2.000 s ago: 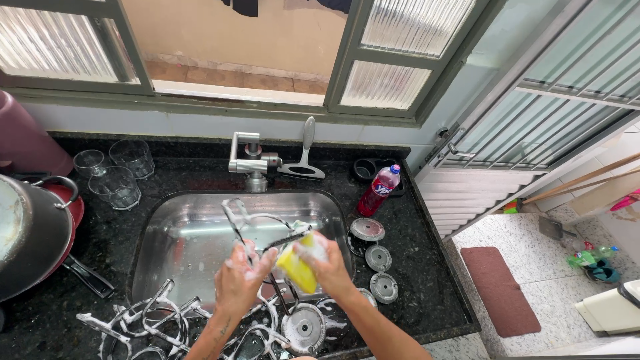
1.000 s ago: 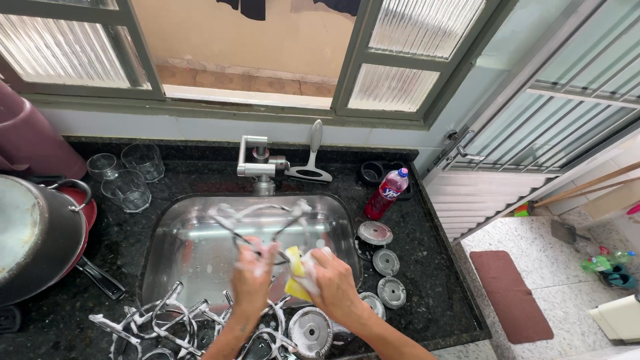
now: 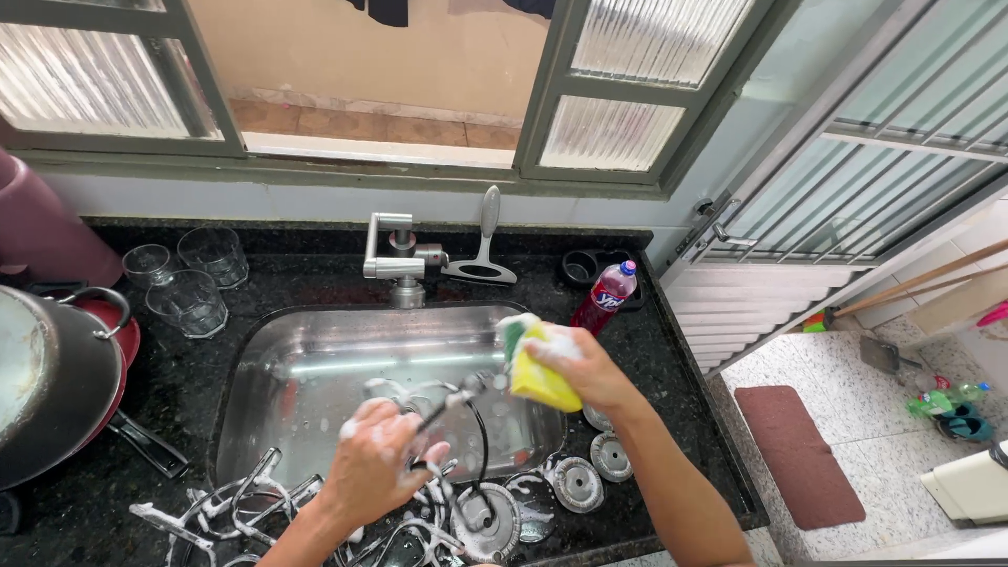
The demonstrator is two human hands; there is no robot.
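Over the near part of the steel sink (image 3: 315, 354), my left hand (image 3: 382, 457) grips a dark wire stove grate (image 3: 482, 441) with suds on it. My right hand (image 3: 579, 366) holds a soapy yellow and green sponge (image 3: 543, 382) above the sink's right side, apart from the grate. Several foamy grates (image 3: 228, 504) lie on the near counter edge, left of and below my left hand. Round metal burner parts (image 3: 578, 483) sit right of them along the sink's corner. A bottle of pink dish soap (image 3: 605, 299) stands behind my right hand.
At the back of the sink is the faucet (image 3: 405, 268), beside a grey-handled squeegee (image 3: 484, 252). Glasses (image 3: 189, 303) stand on the left, near a large dark pan (image 3: 63, 386) with its handle toward the sink. A black holder (image 3: 581, 268) sits at the back right corner.
My right hand with the sponge has moved right, off the grate and away from my left hand. My left hand still holds the grate, now lower and turned differently.
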